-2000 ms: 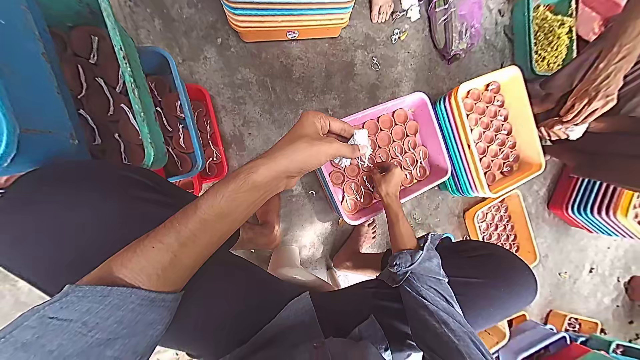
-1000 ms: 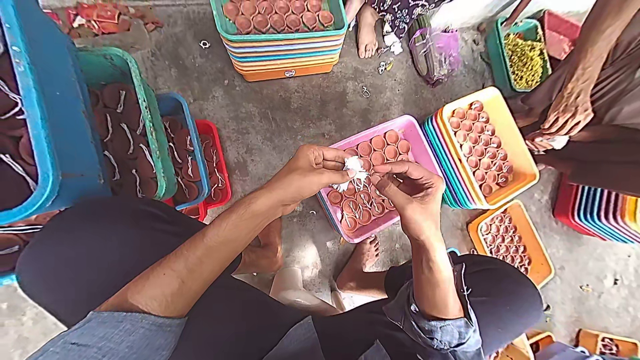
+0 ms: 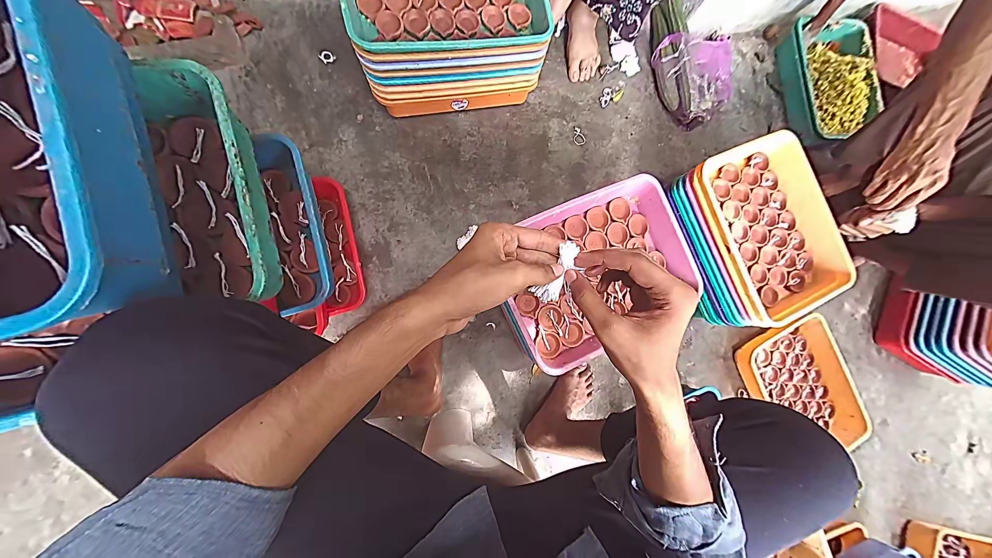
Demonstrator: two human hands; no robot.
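Note:
My left hand [image 3: 496, 271] grips a bundle of white cotton wicks [image 3: 568, 254] between thumb and fingers. Thumb and forefinger of my right hand [image 3: 635, 302] meet at the bundle's right side, pinching at its strands; how many strands they hold cannot be told. Both hands are above a pink plastic tray [image 3: 647, 190] filled with small round clay lamps [image 3: 597, 217]. White wicks lie in several lamps at the tray's near side, while lamps along the far side show none. My hands hide the middle of the tray.
Right of the pink tray, a yellow tray [image 3: 833, 271] of clay lamps tops a stack, with an orange tray [image 3: 856, 422] nearer me. Blue [image 3: 116, 155], green [image 3: 248, 194] and red [image 3: 353, 256] containers of lamps stand left. Another tray stack [image 3: 457, 74] is ahead. A person's hand [image 3: 914, 163] is at right.
My right hand was low over the lamps two seconds ago, then rose to the wick bundle, where it remains. My left hand keeps hold of the bundle.

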